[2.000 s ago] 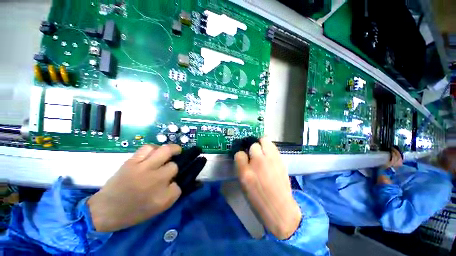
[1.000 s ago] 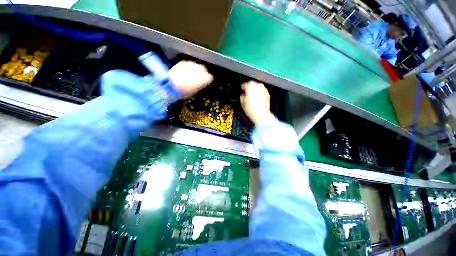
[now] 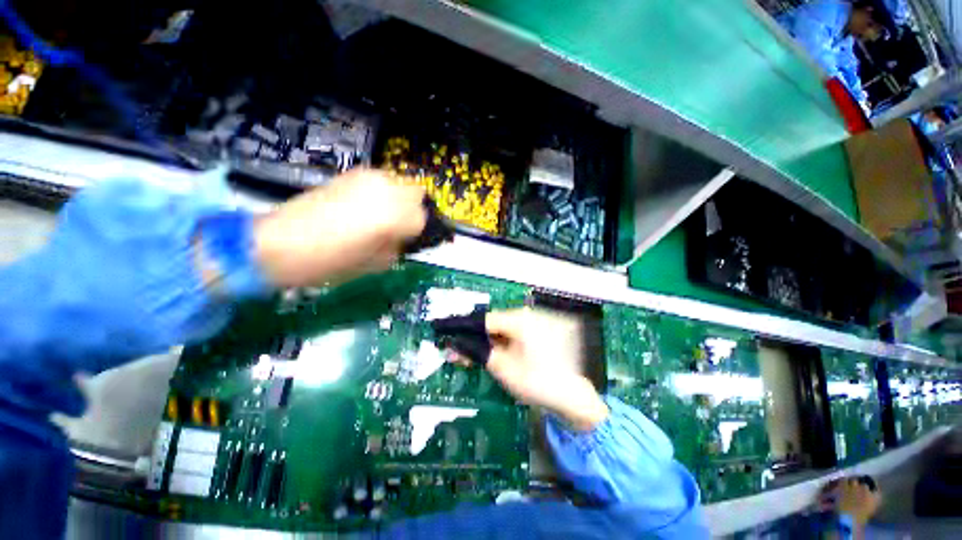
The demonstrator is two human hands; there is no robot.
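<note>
A large green circuit board (image 3: 338,422) with white irregular patches lies on the conveyor in front of me. My left hand (image 3: 353,227), with black finger cots and a blue wrist band, is blurred above the rail between the bins and the board. My right hand (image 3: 522,353), also with black finger cots, is over the board's upper white patches, its fingertips close together. Whether either hand holds a small part cannot be told. Behind the rail, a bin of yellow parts (image 3: 464,195) sits left of a bin of grey-green slim parts (image 3: 559,224).
A bin of grey block parts (image 3: 306,142) stands behind my left hand. More boards (image 3: 686,401) lie on the conveyor to the right. A green shelf (image 3: 591,63) runs above the bins. Another person's hand (image 3: 849,501) is at the lower right; a person (image 3: 833,42) is at the upper right.
Both hands have come back from over the bins towards me. My right hand is now above the board, my left hand at the rail. The view has shifted right, uncovering the grey and grey-green parts.
</note>
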